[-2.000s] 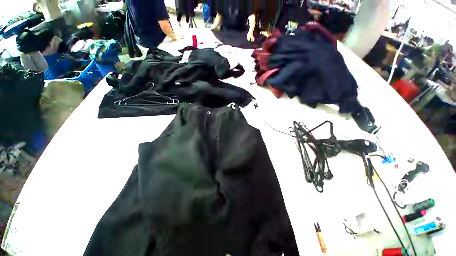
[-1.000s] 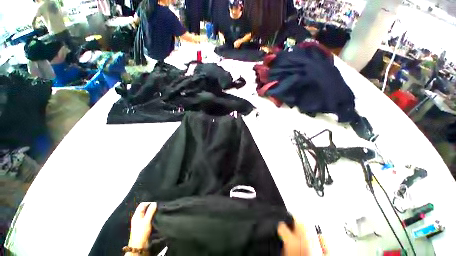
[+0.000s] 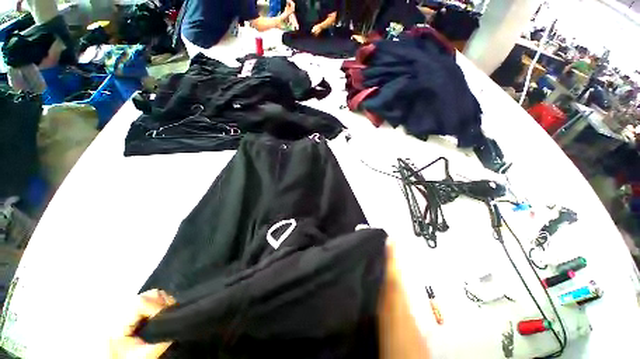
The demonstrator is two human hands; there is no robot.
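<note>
Black wide-leg trousers [image 3: 263, 189] lie on the white table, narrow waist at the far end. A second black garment [image 3: 281, 291] lies over their near part, with a white ribbon loop [image 3: 281, 233] at its far edge. My left hand [image 3: 146, 324], blurred, grips its left end. My right hand and forearm [image 3: 401, 301] are blurred at its right edge; the fingers cannot be made out. Thread snips [image 3: 435, 306] with orange handles lie to the right of the garments.
A black corded tool [image 3: 484, 188] with bundled cable lies right. Thread spools [image 3: 533, 327] and a blue-and-white box [image 3: 580, 293] are near the right edge. Black garments [image 3: 210, 105] with a wire hanger lie at far left, a navy and maroon pile [image 3: 428, 91] at far right. Two people stand beyond the table.
The upper garment's left end has moved left and down with my left hand; its right edge has risen. The white loop has moved left and up and changed shape. The view has shifted.
</note>
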